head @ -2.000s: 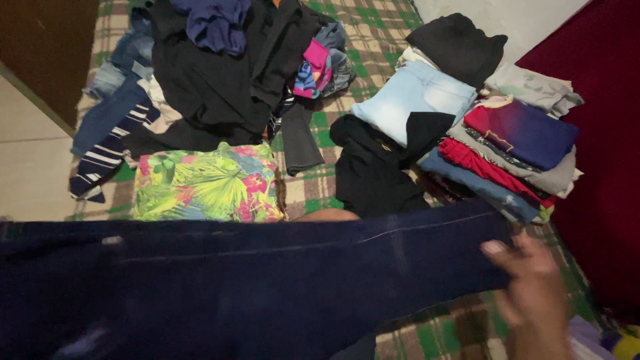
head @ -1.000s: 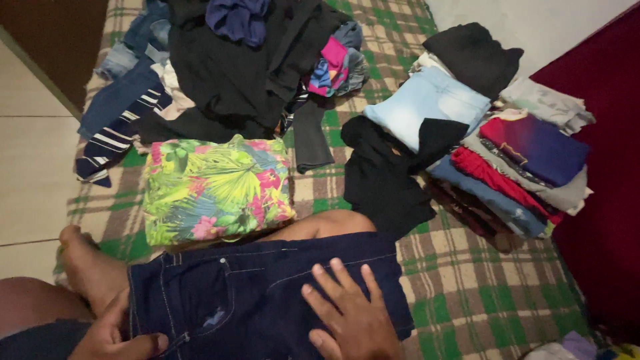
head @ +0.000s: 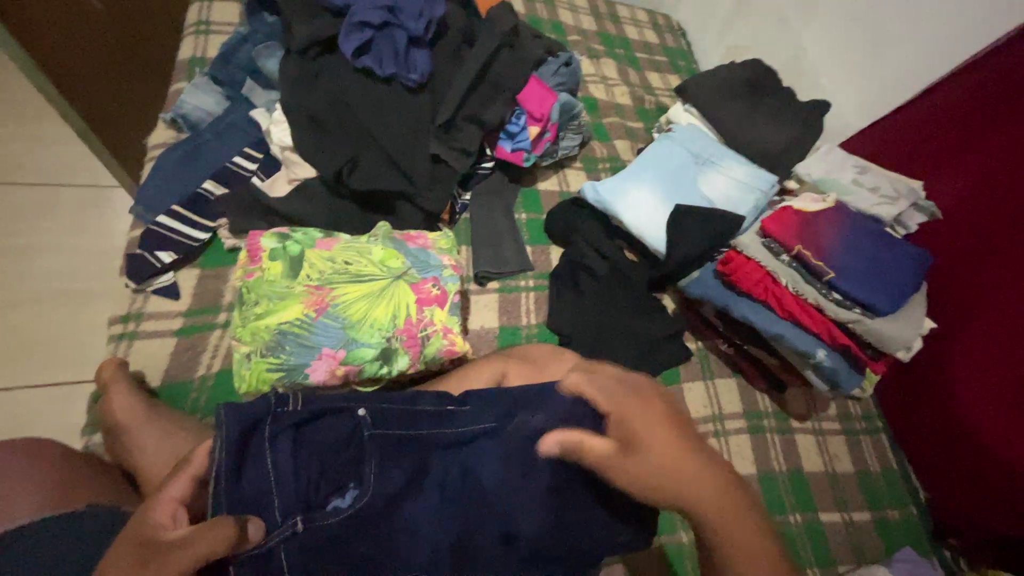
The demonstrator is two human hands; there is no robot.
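Note:
Dark blue denim jeans (head: 448, 480), partly folded, lie across my lap with a stitched pocket toward the left. My left hand (head: 180, 520) grips their left edge, thumb on top and fingers partly hidden. On the upper right part of the jeans rests my right hand (head: 632, 436), thumb and fingers apart; whether it pinches the cloth I cannot tell. Just beyond the jeans is a folded floral cloth (head: 352, 308) in yellow, green and pink.
A loose heap of black and denim clothes (head: 376, 120) lies at the back left. To the right are folded light blue jeans (head: 688, 176), crumpled black clothing (head: 608, 288) and a stack of folded garments (head: 848, 256) on the plaid blanket (head: 768, 464). A tiled floor (head: 48, 288) borders the left.
Two seconds ago the jeans stretched out long across the view; now they are shorter and doubled over. My right hand has moved from their far right end to their upper right part.

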